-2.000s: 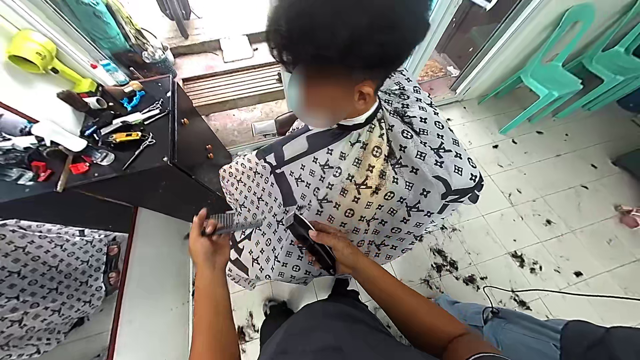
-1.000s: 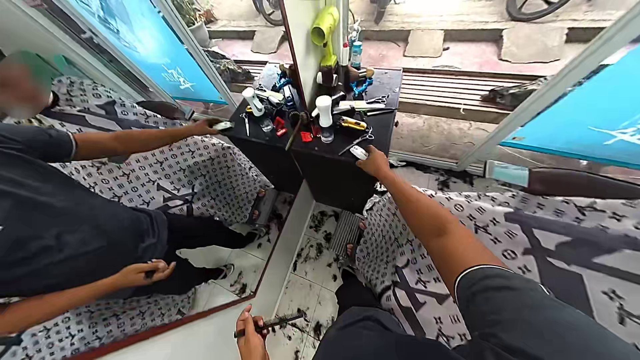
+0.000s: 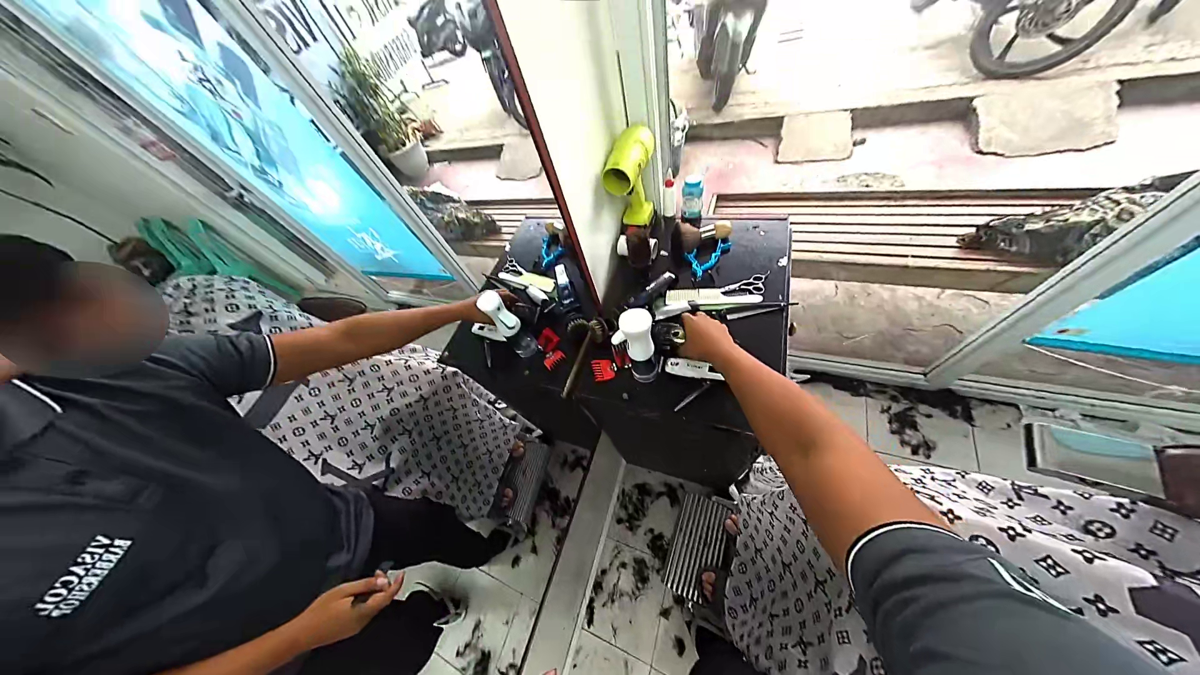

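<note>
My right hand (image 3: 708, 337) reaches over the black counter (image 3: 656, 412), its fingers closed around a dark hair clipper (image 3: 669, 335) with yellow-green details. Just in front of it lies a white-and-black clipper (image 3: 692, 368). A white spray bottle (image 3: 636, 339) stands to its left. Beyond the hand are a pale comb (image 3: 712, 296) and steel scissors (image 3: 748, 285). My left hand is almost wholly below the view; its mirror reflection (image 3: 361, 600) shows fingers around a dark, thin thing, likely the comb seen earlier. The patterned barber cape (image 3: 1041, 544) covers the seated person at right.
A mirror (image 3: 422, 394) stands at left. On the counter are red clipper guards (image 3: 603, 370), a brush (image 3: 578, 366) and blue-handled scissors (image 3: 705, 258). A yellow-green hair dryer (image 3: 630, 164) hangs behind. A footrest (image 3: 696, 544) and cut hair are on the tiled floor.
The view has swung toward the mirror and counter. My right hand has let go of the white-and-black clipper on the counter and moved onto the dark clipper. My left hand has dropped nearly out of view.
</note>
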